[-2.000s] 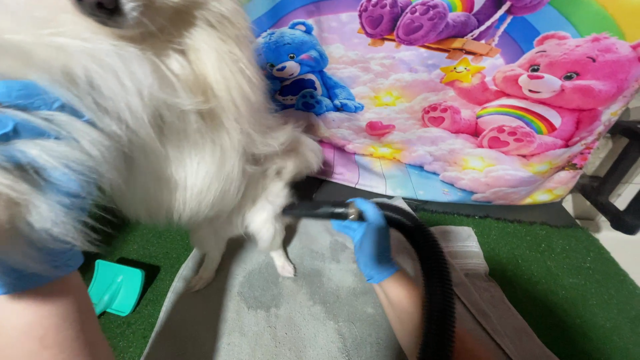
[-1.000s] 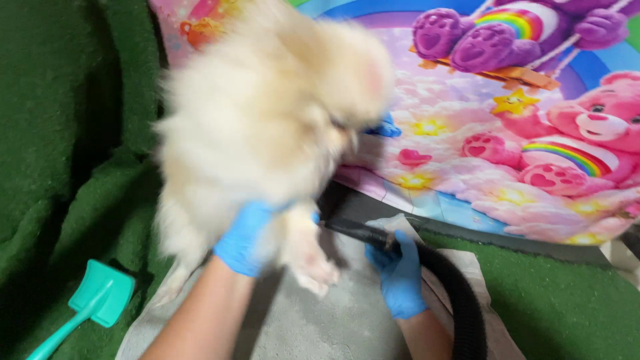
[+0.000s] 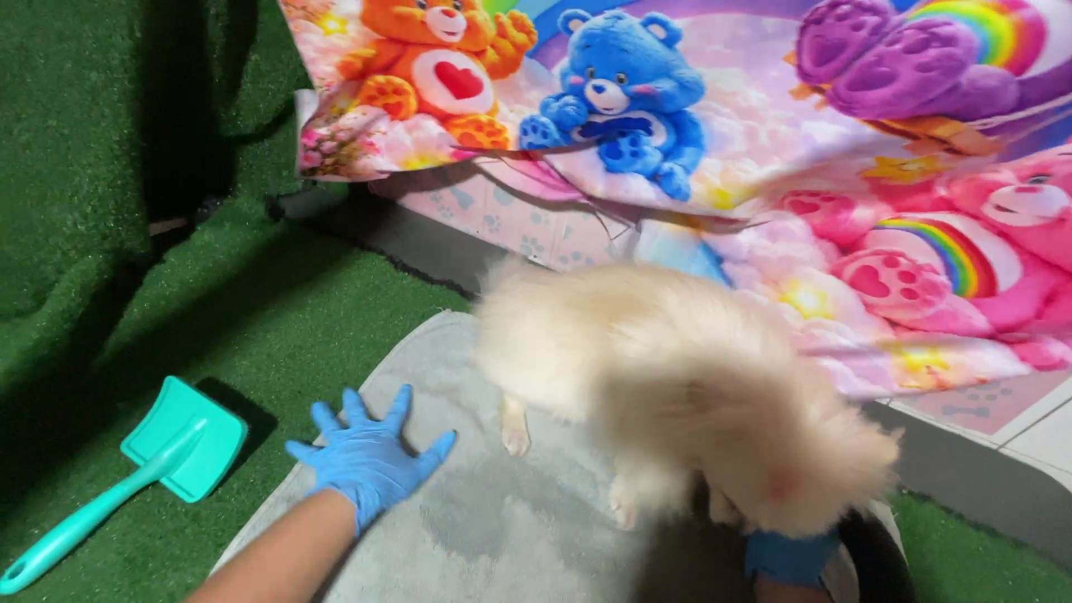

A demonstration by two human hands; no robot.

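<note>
A fluffy cream-coloured dog [image 3: 636,352], blurred by motion, stands on a grey towel [image 3: 494,528] with its head lowered toward the right. My left hand [image 3: 368,452], in a blue disposable glove, lies with fingers spread at the towel's left part, apart from the dog. My right hand [image 3: 791,553], gloved in blue too, is at the lower right, mostly hidden behind the dog's head. Beside it runs a black hose [image 3: 875,557]; whether my fingers hold it does not show.
A turquoise scoop [image 3: 188,452] lies on green artificial turf [image 3: 310,310] at the left. Behind the dog hangs a printed bear cloth [image 3: 737,159], its lower edge over a grey ledge [image 3: 971,461] and pink paw-print panel [image 3: 502,209].
My left hand has let go of the dog and moved left, its fingers now spread. The dog has turned and lowered its head over my right hand, which was around the hose end.
</note>
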